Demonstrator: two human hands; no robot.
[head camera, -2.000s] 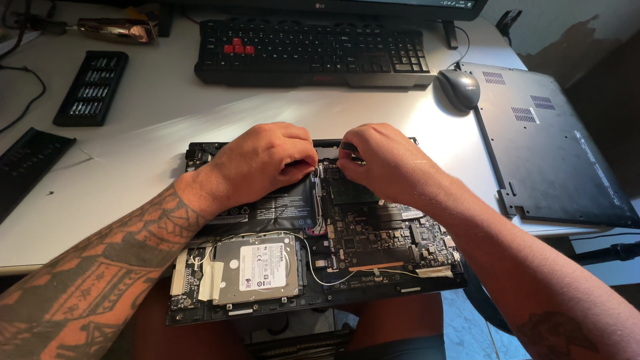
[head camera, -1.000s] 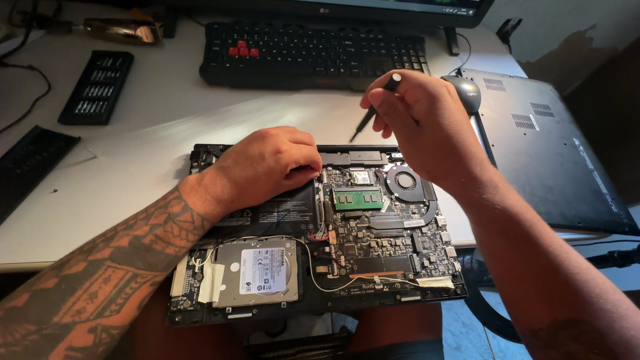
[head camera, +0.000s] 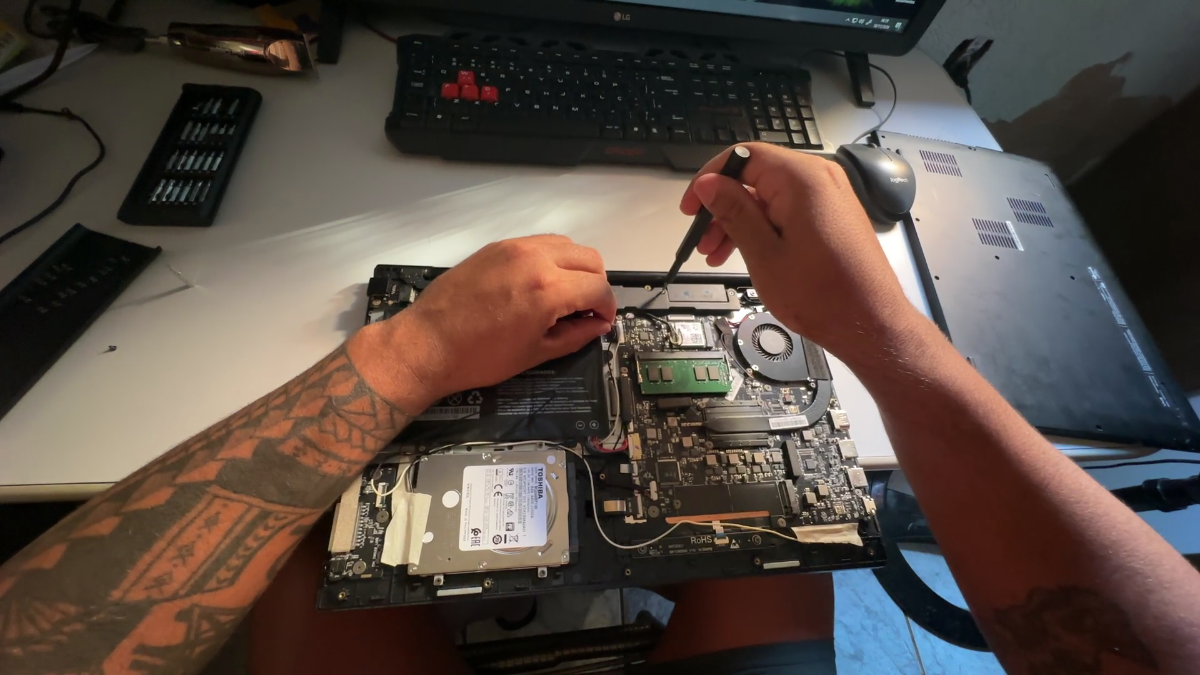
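An opened laptop base (head camera: 600, 581) lies partly on my lap, against the table edge. My left hand (head camera: 516, 309) rests over the black battery (head camera: 534, 403), its thumb and fingers pinched near the battery's upper right corner; whether they hold anything is hidden. In my right hand (head camera: 769, 225) is a slim black screwdriver (head camera: 698, 230), slanting down to the left, its tip near the grey speaker bar (head camera: 698, 297). Below that are a green memory module (head camera: 684, 374) and a round cooling fan (head camera: 771, 343). A Toshiba hard drive (head camera: 502, 511) sits at lower left, beside beige tape (head camera: 406, 527).
A black keyboard (head camera: 600, 103) and a mouse (head camera: 878, 181) stand behind the laptop. The detached bottom cover (head camera: 1022, 281) lies at right. A screwdriver bit case (head camera: 190, 155) and a dark tray (head camera: 66, 300) are at left, with a tiny screw (head camera: 111, 349) nearby.
My right hand first rose off the laptop's board with the screwdriver showing, and the screwdriver tip is now lower, at the speaker bar. My left hand has stayed over the battery.
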